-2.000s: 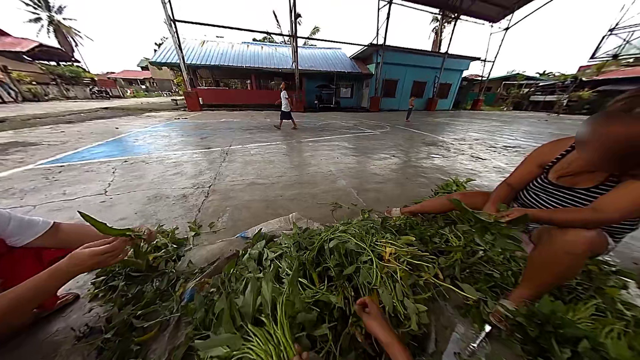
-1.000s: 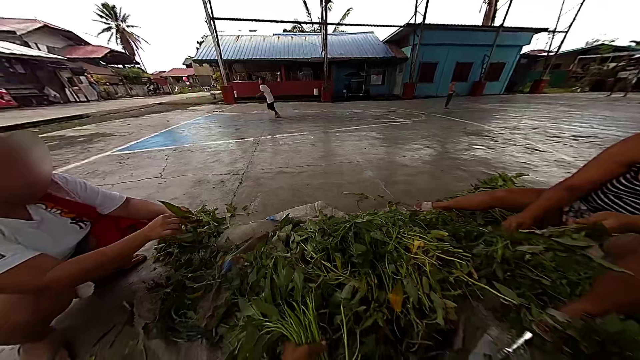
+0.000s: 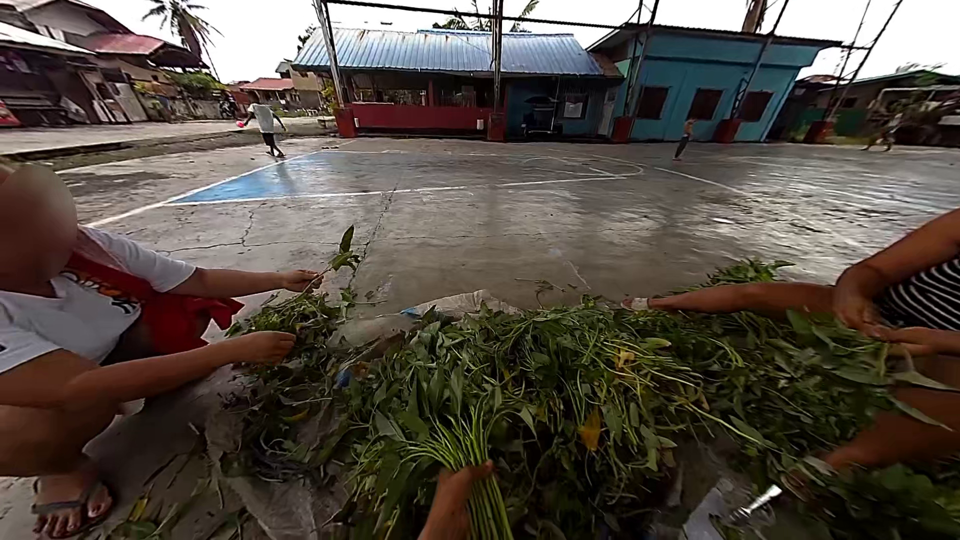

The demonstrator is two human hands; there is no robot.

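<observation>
My left hand (image 3: 454, 499) comes up from the bottom edge, closed around a bundle of green leafy-vegetable stems (image 3: 480, 450) whose leaves point away from me. Around and beyond it spreads a large heap of leafy greens (image 3: 540, 352), with long thin stems and a few yellow leaves (image 3: 591, 430). My right hand is out of view.
At the left a crouching person (image 3: 97, 300) holds a leafy stem; at the right a person in a striped top (image 3: 926, 296) handles greens. A shiny object (image 3: 757, 501) lies lower right. Sacking (image 3: 472, 302) edges the heap. Beyond are a concrete court and distant people.
My left hand has come further into view with the stem bundle. My right hand, seen over the heap two seconds ago, is gone. The left person's hands have moved apart. The view has turned left.
</observation>
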